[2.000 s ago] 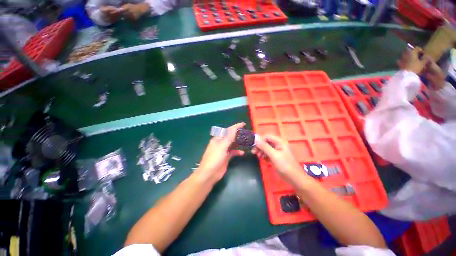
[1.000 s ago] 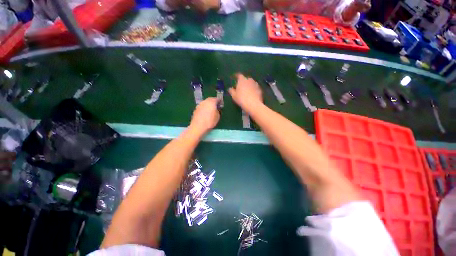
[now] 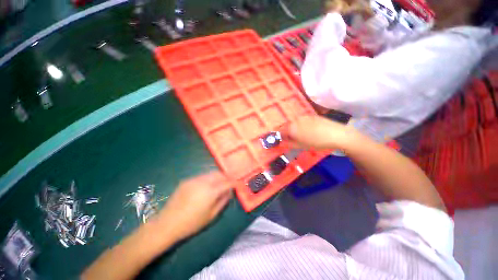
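The orange-red compartment tray [image 3: 210, 141] lies tilted in view, on the green bench. Its lower pockets hold a dark watch head [image 3: 259, 182], another dark one [image 3: 279, 164] and one with a shiny round centre [image 3: 271, 140]. My right hand [image 3: 314, 133] is over the tray's right side, its fingertips beside the round-centred watch head; whether it grips anything is unclear. My left hand [image 3: 203, 198] is blurred at the tray's lower left edge; its fingertips are too smeared to read.
A larger pile of silver slivers [image 3: 66, 214] and a finer one [image 3: 143, 201] lie left. A plastic bag [image 3: 17, 246] is lower left. The belt [image 3: 112, 71] carries watches beyond the pale green strip [image 3: 98, 117]. A white-coated person [image 3: 377, 82] works at right; a blue bin [image 3: 316, 178] is below.
The view has swung right and down. Both my hands have left the belt, where they were at watches a second ago, and are now at the tray.
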